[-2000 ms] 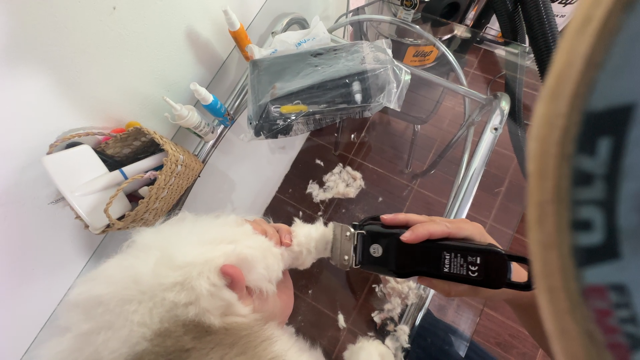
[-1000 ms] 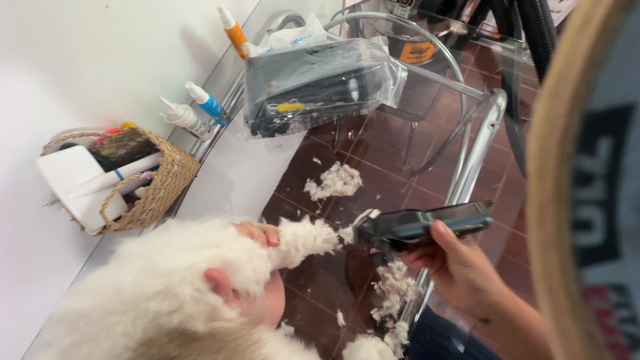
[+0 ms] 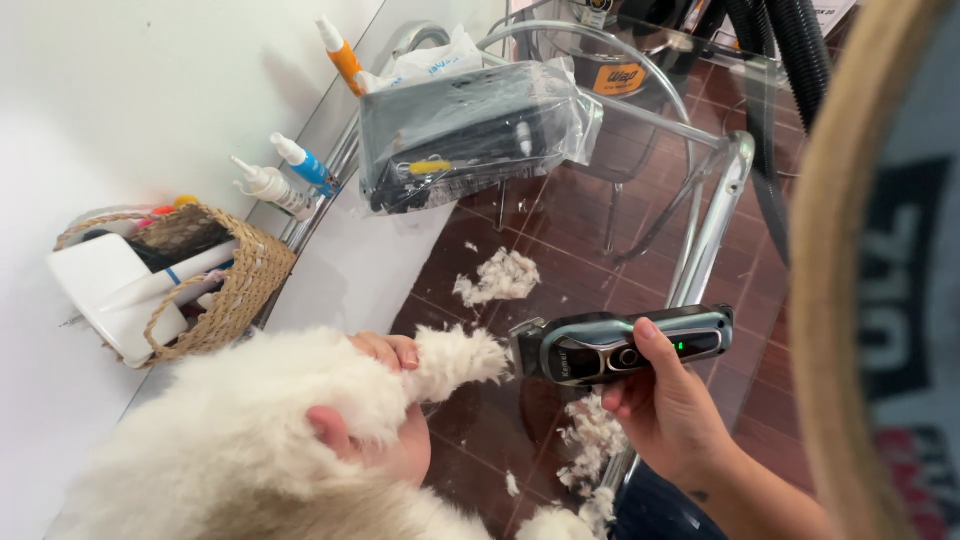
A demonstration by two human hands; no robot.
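A fluffy animal with white and tan fur lies across the lower left. My left hand, partly hidden by fur, is closed around one of its white legs, and the furry paw sticks out to the right of my fingers. In my right hand is a black and blue-grey Kemei hair clipper, its blade end at the tip of the paw. A green light shows on the clipper. Whether the blade touches the fur cannot be told.
Clumps of cut fur lie on the glass tabletop. Behind stand a plastic-wrapped grey case, several bottles and a woven basket of tools. A round wooden-rimmed object blocks the right side. A metal frame and black hose are beyond.
My right hand has turned the clipper over: its labelled underside showed two seconds ago, its button and light side now. My left hand keeps its hold on the leg.
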